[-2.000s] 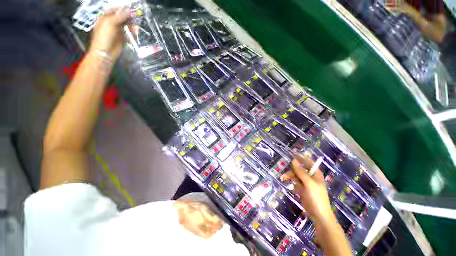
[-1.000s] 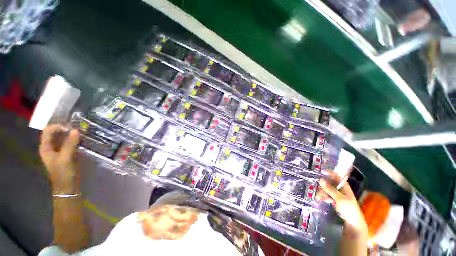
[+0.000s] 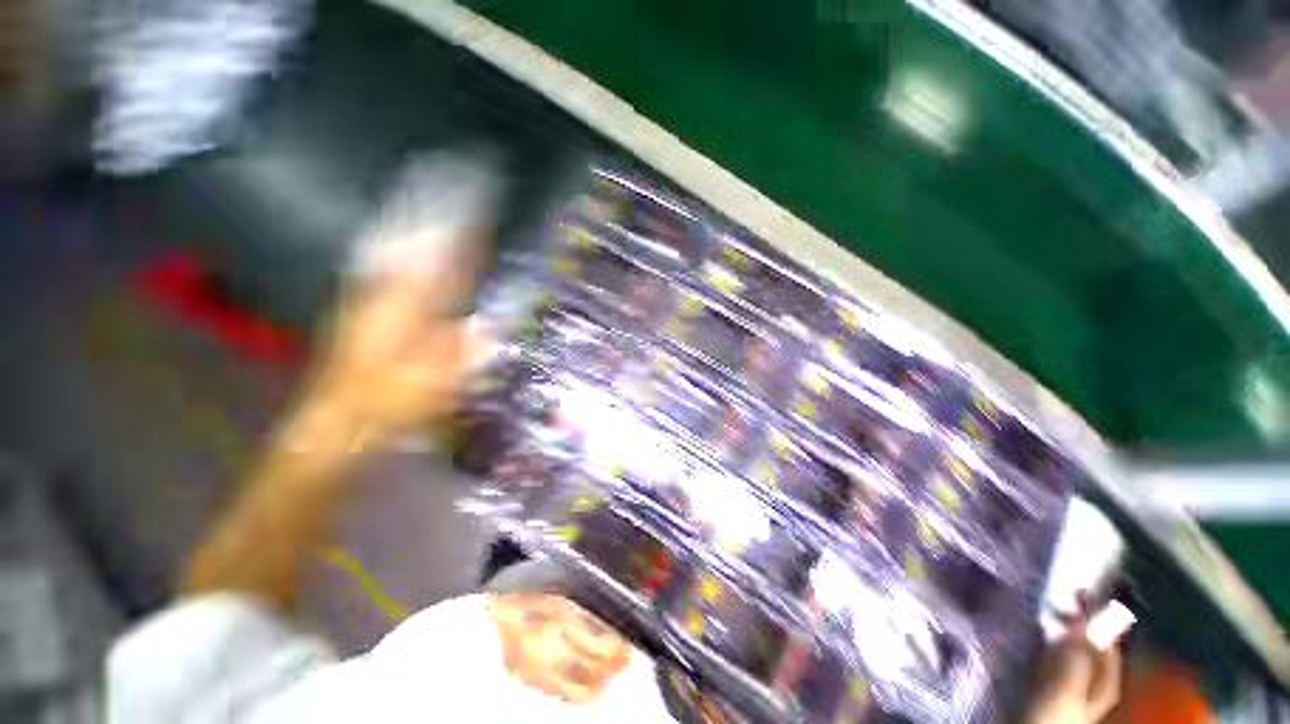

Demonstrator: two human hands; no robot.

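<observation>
A large clear blister tray (image 3: pixel 771 371) lies slantwise in front of me. Its rows of pockets hold dark rectangular units with yellow and red spots, smeared by motion and glare. My left hand (image 3: pixel 410 340) is strongly blurred at the tray's left end; a white stack of cards (image 3: pixel 425 212) shows at its fingertips. My right hand (image 3: pixel 1087 672) is at the tray's lower right end, cut off by the bottom edge, with a small white piece (image 3: pixel 1113 624) in its fingers. A larger white card (image 3: pixel 1084 555) lies just beyond; whether the hand touches it is unclear.
The green conveyor belt (image 3: pixel 905 170) curves past the tray's far side behind a pale rail (image 3: pixel 665 146). Blurred whitish sheets (image 3: pixel 191 78) lie at the upper left. An orange item (image 3: pixel 1167 696) is at the lower right. A red shape (image 3: pixel 212 304) shows beyond my left arm.
The tray sits further right in the view, which has shifted. My left hand has moved up and right, blurring with the white cards. My right hand appears lower and further right.
</observation>
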